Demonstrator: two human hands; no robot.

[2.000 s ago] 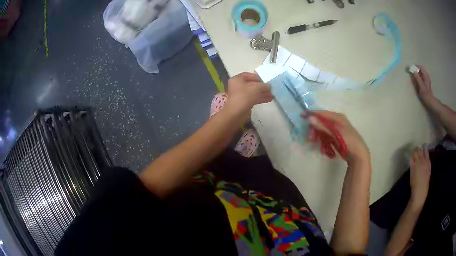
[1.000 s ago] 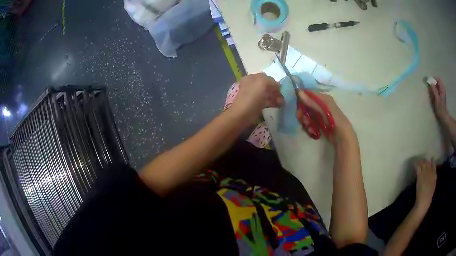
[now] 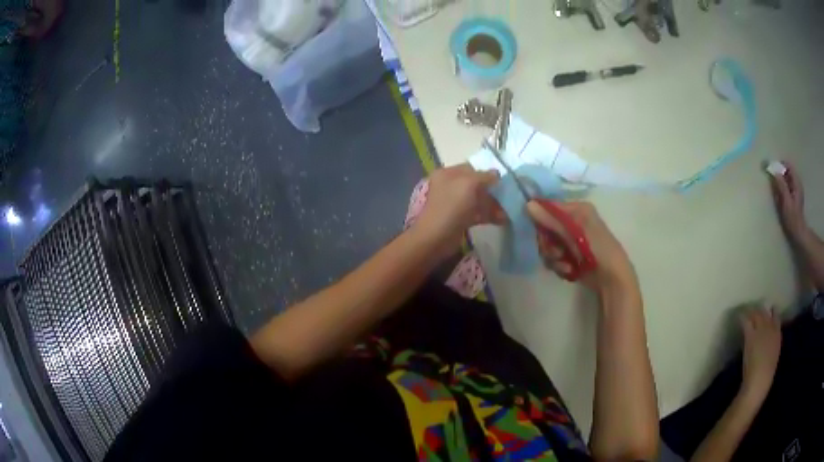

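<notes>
My right hand (image 3: 578,244) holds red-handled scissors (image 3: 567,236), blades pointing up and left over the label strip. My left hand (image 3: 461,200) is at the strip's near left end, its fingers closed around a bit of it; the exact grip is hard to see. The white label strip (image 3: 542,152), divided into small rectangles, lies under a silver bulldog clip (image 3: 501,117). Pale blue backing (image 3: 519,236) hangs between my hands. A further blue length (image 3: 736,144) curls away to the right on the table.
A blue-green roll (image 3: 483,51), a dark pen (image 3: 597,75) and more clips (image 3: 647,18) lie on the beige table (image 3: 632,298). Another person's hands (image 3: 788,198) are at the right. A plastic bag (image 3: 330,72) stands on the floor. A metal-tube rack (image 3: 108,298) is at the left.
The scissors have come up from below the strip to its left end, blades now near my left hand. The view has shifted, so the table items sit a little differently in the picture.
</notes>
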